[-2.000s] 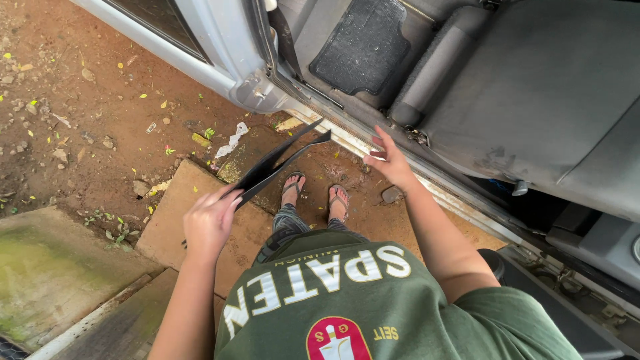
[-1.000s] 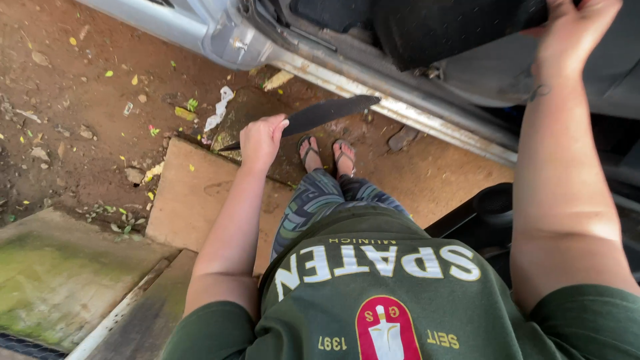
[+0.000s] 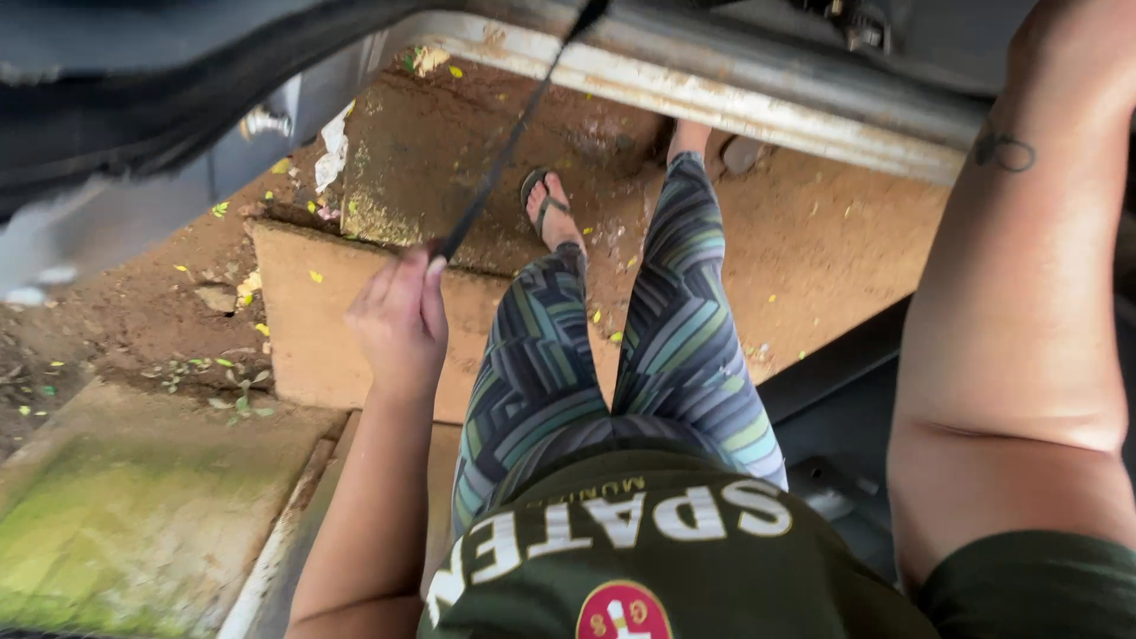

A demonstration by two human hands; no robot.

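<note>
My left hand (image 3: 404, 306) pinches the near end of a thin dark strip (image 3: 510, 146), seen nearly edge-on. Its far end reaches up over the car's door sill (image 3: 710, 93). My right arm stretches up along the right side into the car. Only a blurred part of my right hand (image 3: 1078, 44) shows at the top right corner; its fingers are outside the frame, so what they touch is hidden.
The car's open door (image 3: 222, 115) edges the upper left, with a dark seal. Below lie a brown paving slab (image 3: 302, 311), bare soil and a mossy slab (image 3: 151, 515). One foot in a flip-flop (image 3: 550, 206) stands near the sill; the other is partly behind it.
My right hand, seen with a dark mat-like piece one second ago, has left the view almost fully. The view is now closer over the sill, and one foot has moved toward it.
</note>
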